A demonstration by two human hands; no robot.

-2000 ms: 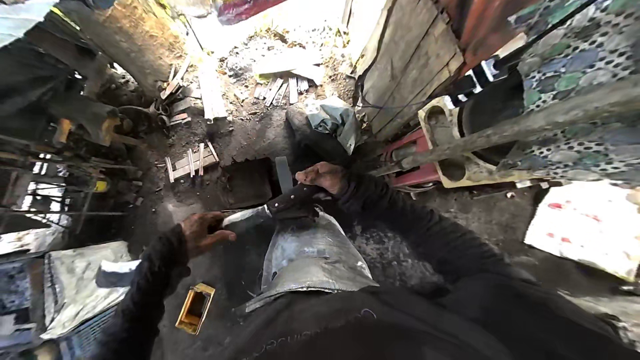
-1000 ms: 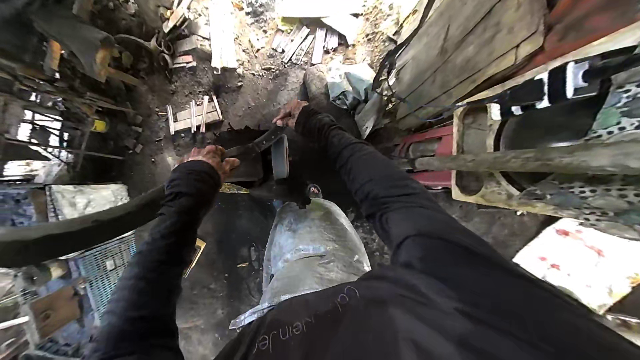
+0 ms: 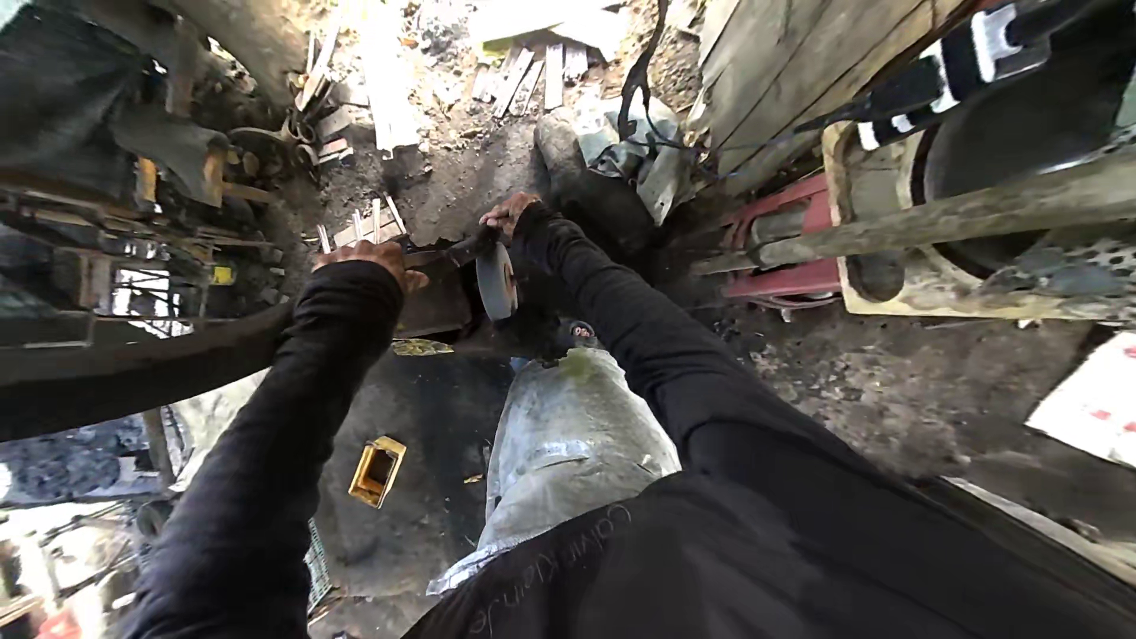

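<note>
A grey grinding wheel (image 3: 495,282) stands on edge near the middle of the view. My right hand (image 3: 510,213) is just above its top, fingers closed on the far end of a dark, flat, blade-like piece (image 3: 457,252). To the left of the wheel, my left hand (image 3: 373,257) lies over the same piece, thumb toward the wheel. The piece meets or passes very near the wheel's upper edge; actual contact cannot be told. A long, dark curved strip (image 3: 142,359) runs from the left edge to behind my left forearm; whether it joins the piece is hidden.
A pale sack-like cloth (image 3: 577,444) covers my lap. Below left lies a yellow open box (image 3: 377,471). A wooden pole (image 3: 932,213) crosses a pale frame and red metal part (image 3: 785,240) at right. Wood strips (image 3: 524,80) lie on the ground ahead; cluttered racks stand left.
Both hands have moved forward from near my lap to beside the wheel, with the dark piece. The long curved strip at left shows in the last two frames, not in the earliest.
</note>
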